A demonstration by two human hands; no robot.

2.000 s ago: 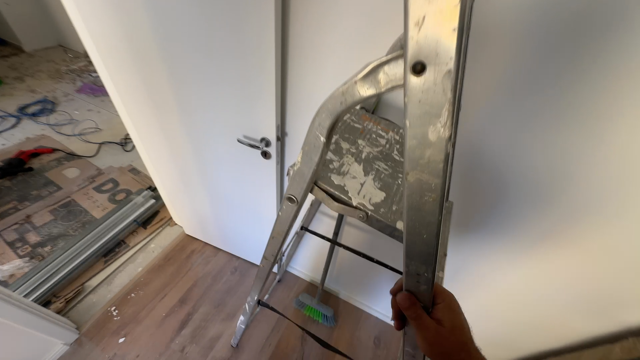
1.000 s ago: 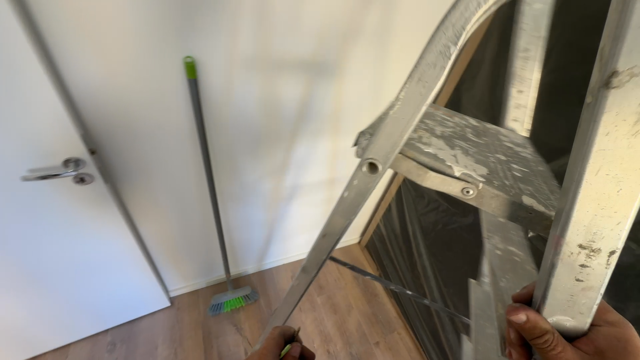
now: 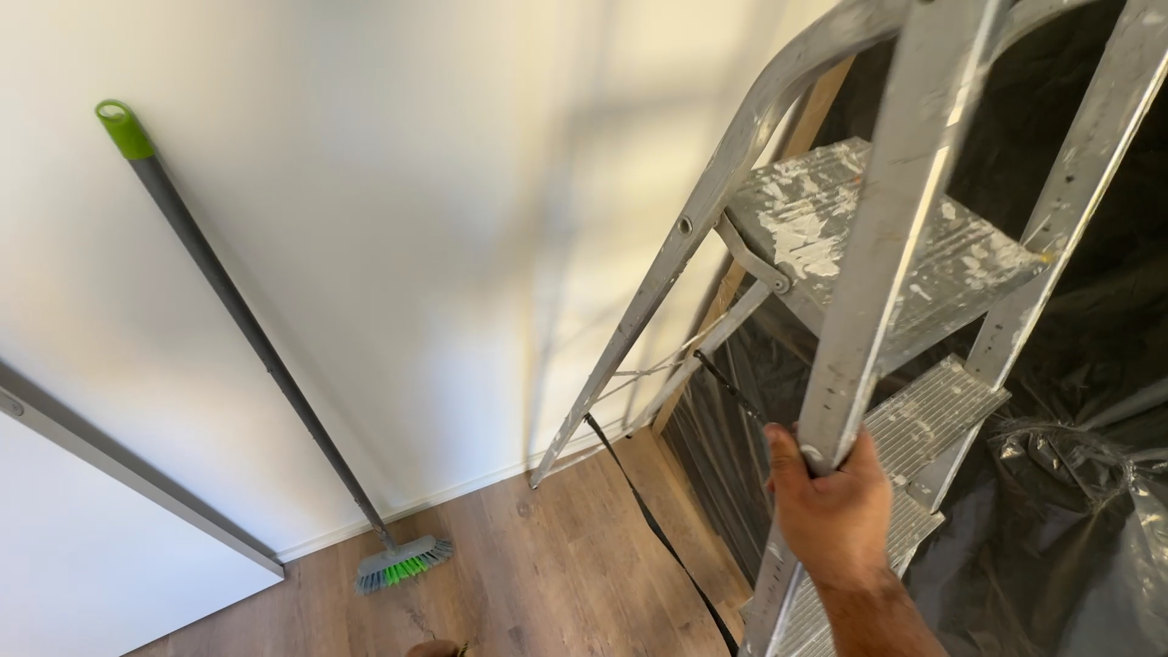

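My right hand (image 3: 835, 511) grips the front side rail of a paint-spattered aluminium stepladder (image 3: 881, 237), low on the right. The ladder stands unfolded, its platform (image 3: 812, 219) crusted with white paint and ribbed steps (image 3: 935, 420) below. A black strap (image 3: 652, 525) runs between its front and rear legs. At the bottom edge only a small piece of what looks like my left hand (image 3: 433, 649) shows; its fingers and anything in them are hidden. A broom (image 3: 265, 347) with a green-tipped handle leans on the white wall, its bristles on the floor.
A white door (image 3: 100, 538) stands at the lower left, near the broom. Dark plastic sheeting (image 3: 1049, 511) hangs behind and right of the ladder, beside a wooden frame edge (image 3: 817, 105). Wood-look flooring (image 3: 547, 557) lies between the broom and the ladder.
The view has swung right from the doorway. My left hand, seen near the ladder's rear leg a second ago, is now mostly out of view. My right hand still holds the rail.
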